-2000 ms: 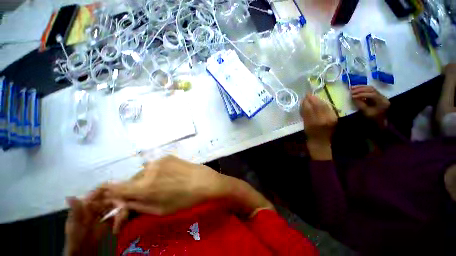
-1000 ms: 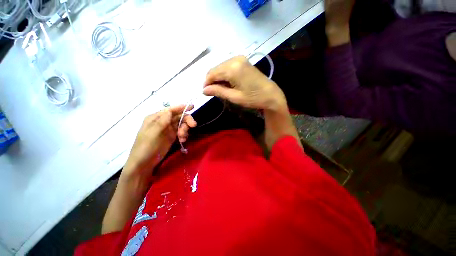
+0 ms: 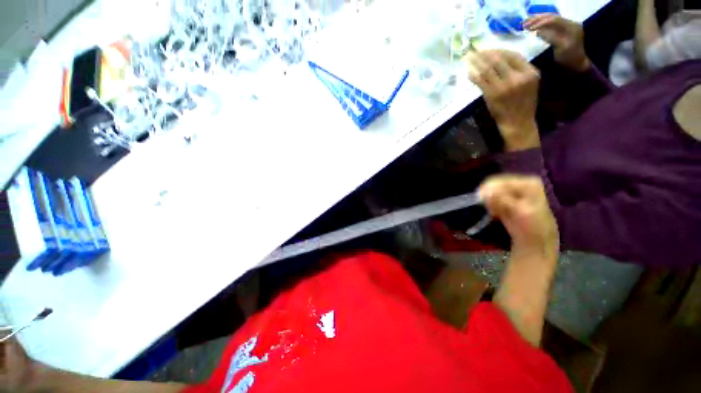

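Note:
My right hand [image 3: 513, 201] is far out to the right, past the bench edge. It is closed on a white cable [image 3: 384, 224], blurred into a pale band that runs left to the bench edge; a short loop hangs under the hand. My left hand [image 3: 14, 367] is at the lower left corner, blurred and cut off by the picture's edge. A thin white cord with a dark-tipped plug [image 3: 44, 314] shows just above it, over the bench. Whether my left fingers grip this cord is hidden.
A tangled pile of white cables [image 3: 223, 38] lies at the bench's far side. Blue and white boxes [image 3: 65, 226] stand in a row at left; a fanned stack [image 3: 357, 96] is at centre. A black phone [image 3: 86, 80] lies at upper left. A neighbour's hands [image 3: 503, 80] are at upper right.
My hands have moved from close together in front of my red shirt to far apart, right hand rightward, left hand to the lower left. The cable is drawn out long. The view has shifted too.

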